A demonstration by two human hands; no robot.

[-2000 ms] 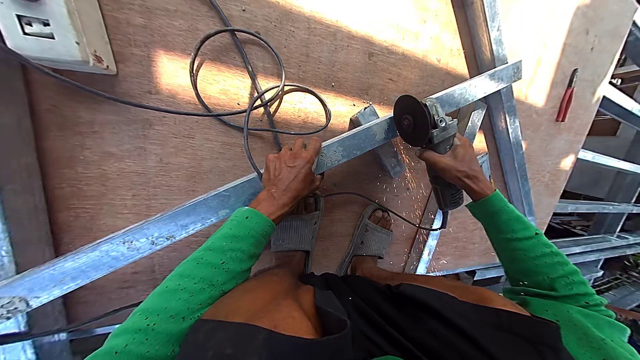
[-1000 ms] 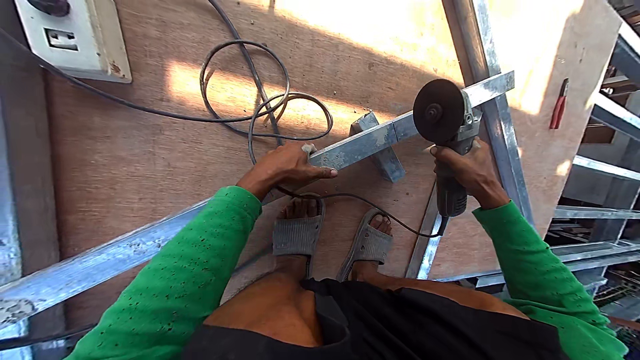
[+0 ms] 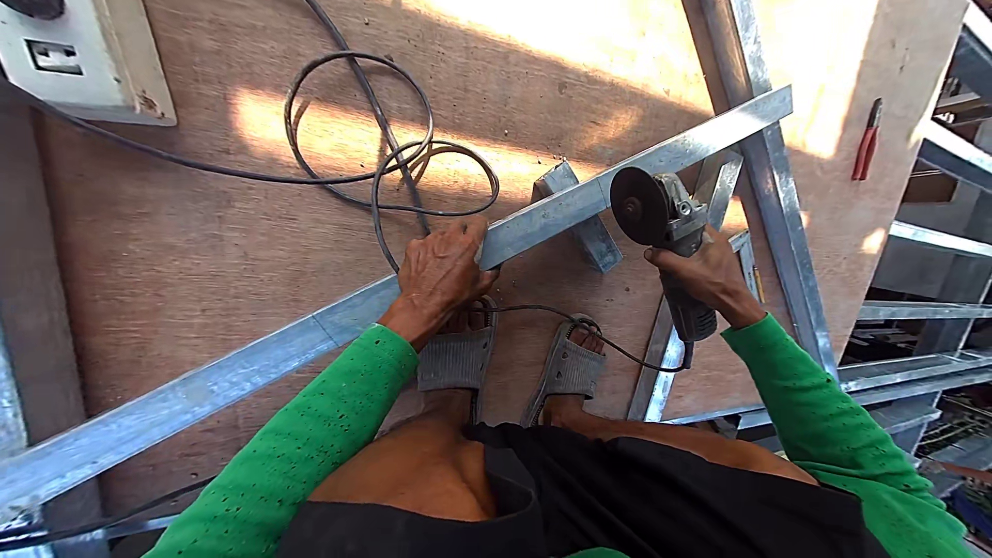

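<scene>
My left hand point(image 3: 446, 275) grips a long galvanized steel tube point(image 3: 542, 221) that runs diagonally from lower left to upper right. A thin dark line crosses the tube just left of the grinder, and another shows left of my left hand. Under the tube lies a short metal tube offcut point(image 3: 595, 242). My right hand point(image 3: 709, 271) holds an angle grinder point(image 3: 678, 225) by its body, its dark disc close to the tube's near edge. Whether the disc touches the tube or spins, I cannot tell.
Black cord loops point(image 3: 387, 167) lie on the plywood point(image 3: 194, 310). A white outlet box point(image 3: 85, 62) is at upper left. Red-handled pliers point(image 3: 866, 147) lie at right, near a metal frame bar point(image 3: 790, 209). My sandalled feet are below the tube. Beyond the plywood's right edge are open metal frames.
Sparks seen two seconds ago are gone. One second ago the disc stood over the tube's far part; the grinder is now lower and further left along it. My left hand has shifted its hold.
</scene>
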